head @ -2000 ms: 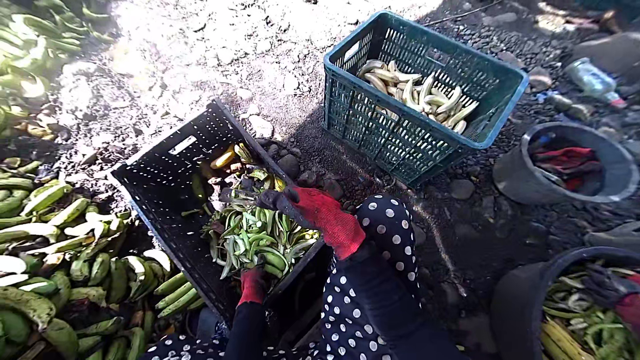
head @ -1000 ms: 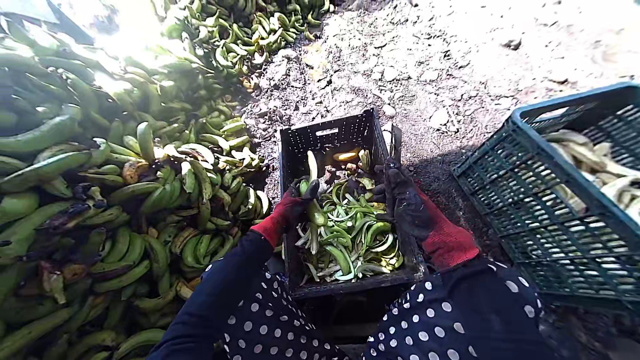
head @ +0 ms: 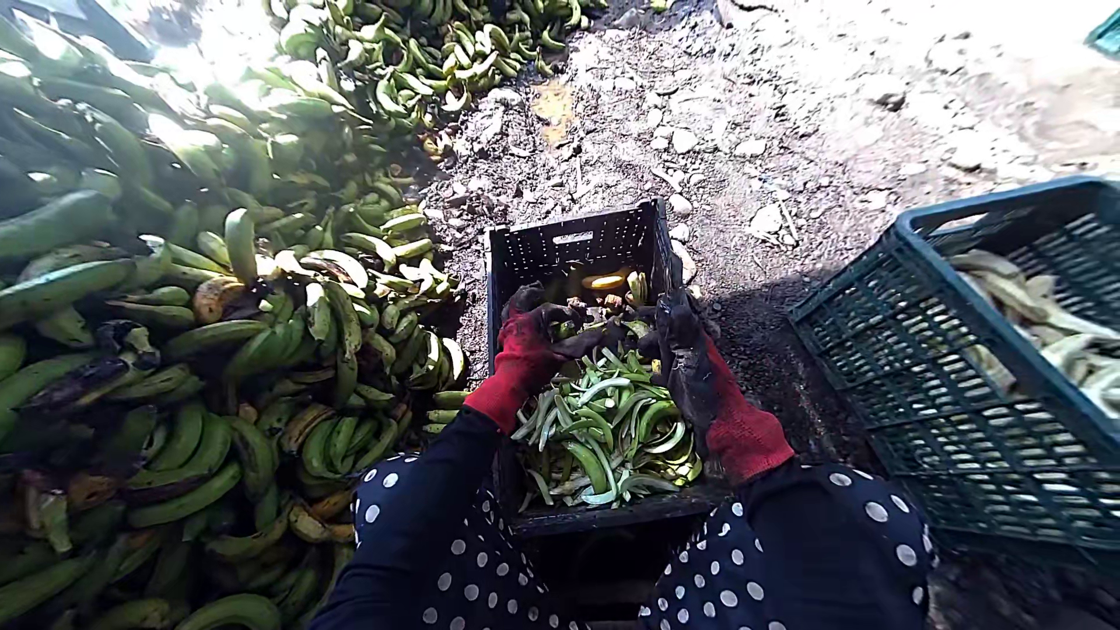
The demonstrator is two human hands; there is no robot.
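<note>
A black plastic crate [head: 612, 521] stands between my knees, its lower part full of green plantain peels [head: 604, 429]. A yellow plantain [head: 605, 282] lies near its far wall. My left hand [head: 525, 346], in a red glove with dark, stained fingers, is inside the crate's left side, fingers bent above the peels; whether it grips something dark there is unclear. My right hand [head: 713, 385], gloved alike, is at the crate's right rim with its fingers drawn together. Whether anything is inside them cannot be made out.
A large heap of green plantains [head: 201, 350] lies to the left, with more plantains [head: 429, 52] beyond. At the right stands a green plastic crate [head: 945, 297] holding pale peeled plantains [head: 1041, 315]. Stony ground [head: 735, 131] stretches ahead.
One second ago my left hand held a plantain upright; that plantain no longer shows in it. The hand now reaches further into the crate. The view swung left between the two earlier frames.
</note>
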